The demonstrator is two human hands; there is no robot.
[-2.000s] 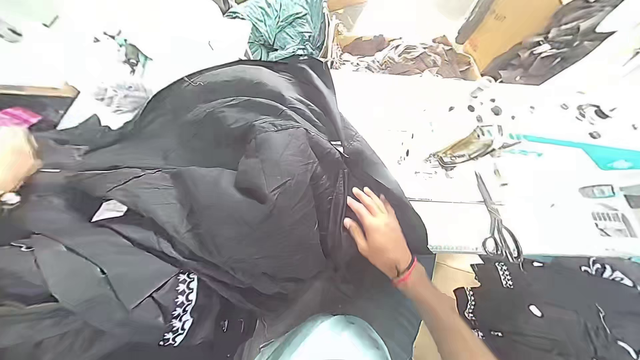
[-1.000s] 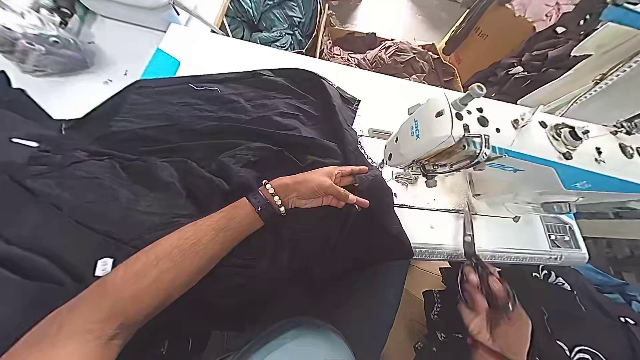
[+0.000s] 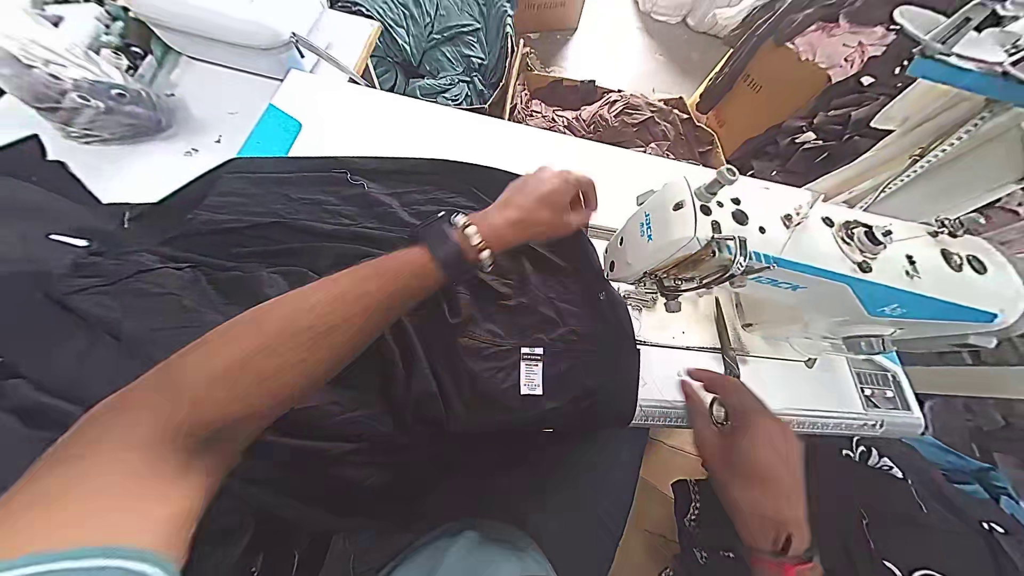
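Observation:
A black garment (image 3: 352,304), with a white printed label (image 3: 531,370) on it, is spread over the table. My left hand (image 3: 546,210), with a beaded bracelet at the wrist, is above its upper right part. The fingers are curled and blurred; whether they pinch anything cannot be seen. Scissors (image 3: 725,336) point away from me on the bed of a white and blue sewing machine (image 3: 800,272). My right hand (image 3: 748,460), wearing a ring, covers the handle side of the scissors, and its grip is unclear. Something small and white shows near its fingertips.
Brown cloth (image 3: 616,120) and teal fabric (image 3: 436,48) fill boxes behind the table. At the left back is a plastic bag (image 3: 88,96) with things in it. Black patterned garments (image 3: 888,512) lie below the machine at the right.
My left hand has moved from the garment's edge beside the machine to farther back. My right hand was over the scissors' handles one second ago and is now closer to the machine bed.

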